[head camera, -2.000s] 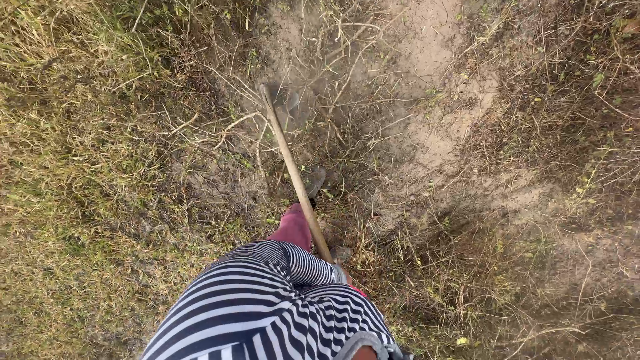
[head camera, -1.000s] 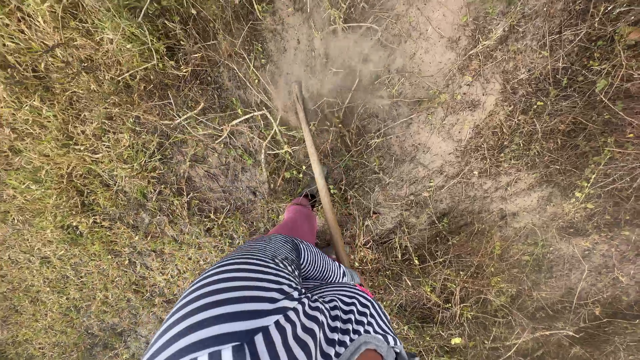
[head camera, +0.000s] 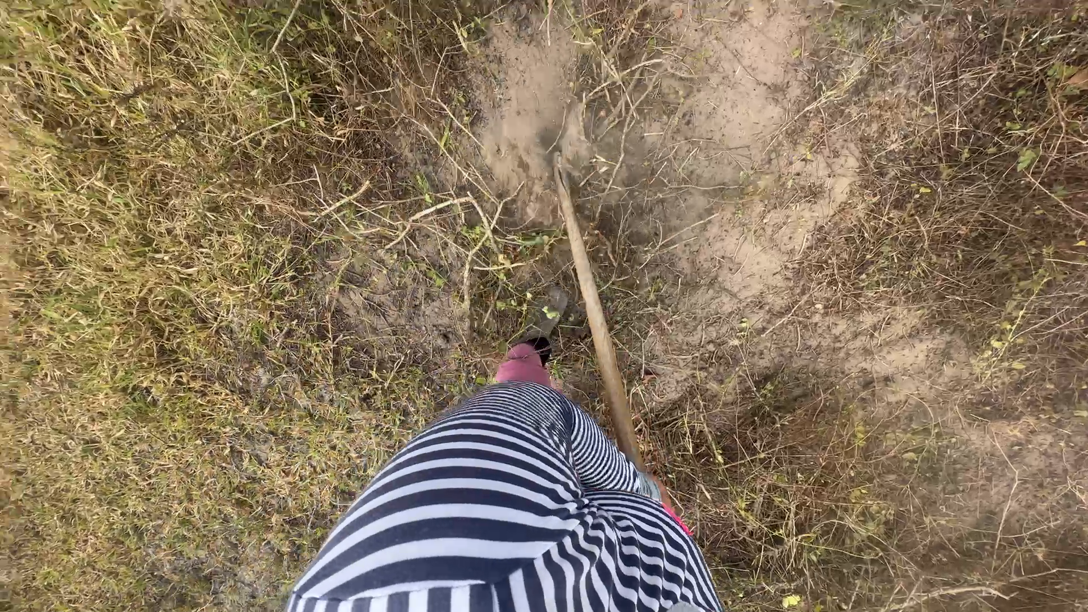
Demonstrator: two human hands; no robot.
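Note:
A long wooden tool handle [head camera: 595, 314] slants from the dusty soil at upper centre down to the cuff of my striped left sleeve. Dust and blur hide the tool's head at the far end. Just past the grey cuff shows a sliver of my left hand [head camera: 663, 491], closed around the near end of the handle; the sleeve covers most of its fingers. A bit of bright pink material [head camera: 680, 520] lies beside it. My right hand is out of sight behind the striped shirt [head camera: 459, 510].
Thin dry branches [head camera: 433, 208] lie left of the handle. A shoe [head camera: 552, 310] and a pink trouser leg [head camera: 523, 365] show below them. Dry grass [head camera: 170, 340] covers the left side, bare sandy soil [head camera: 748, 229] runs right of centre, and tangled dry weeds [head camera: 960, 204] grow at the right.
The handle's far end has moved to the right across the ground. A large dust cloud around it one second ago has thinned. My left hand stays by the near end.

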